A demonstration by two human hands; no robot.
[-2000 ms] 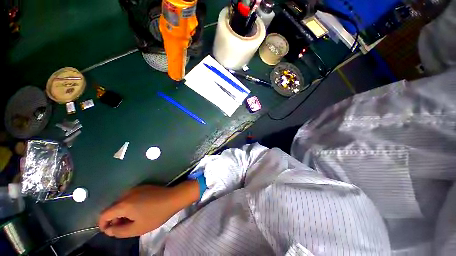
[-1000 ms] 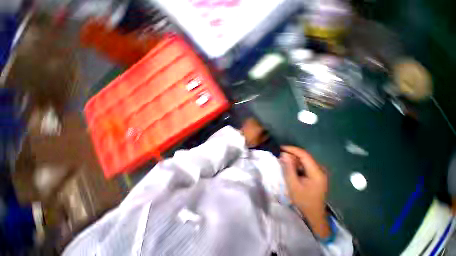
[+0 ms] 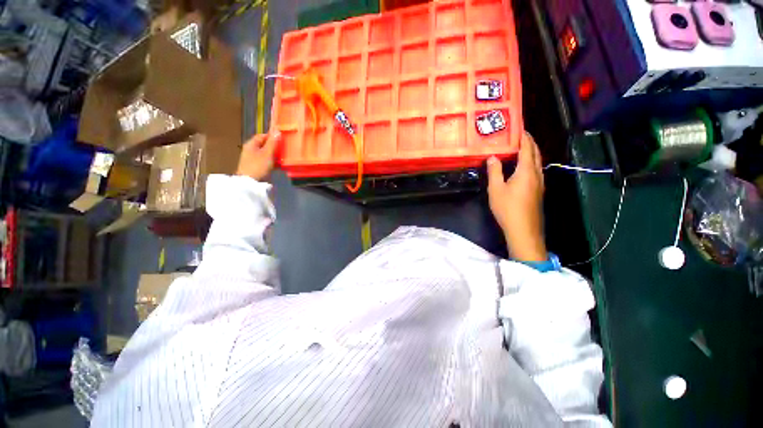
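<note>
A red-orange plastic tray [image 3: 400,155] with a grid of square pockets lies in front of me on top of a dark tray or crate. Two small devices with pale rims [image 3: 489,90] sit in pockets at its right side. Orange-handled cutters [image 3: 315,90] lie across the left pockets. My left hand [image 3: 258,156] grips the tray's near left corner. My right hand [image 3: 517,194] grips its near right corner, thumb on the rim; its other fingers lie along the side, partly hidden.
Right of the tray is the green bench [image 3: 637,309] with a solder spool [image 3: 682,138], white discs [image 3: 673,257] and a clear bag [image 3: 726,213]. Pink housings [image 3: 673,25] sit on a white-topped box at top right. Open cartons [image 3: 159,92] stand at left.
The view has swung left from the bench to the tray. My hands, earlier together near the bench edge, are now apart at the tray's two near corners.
</note>
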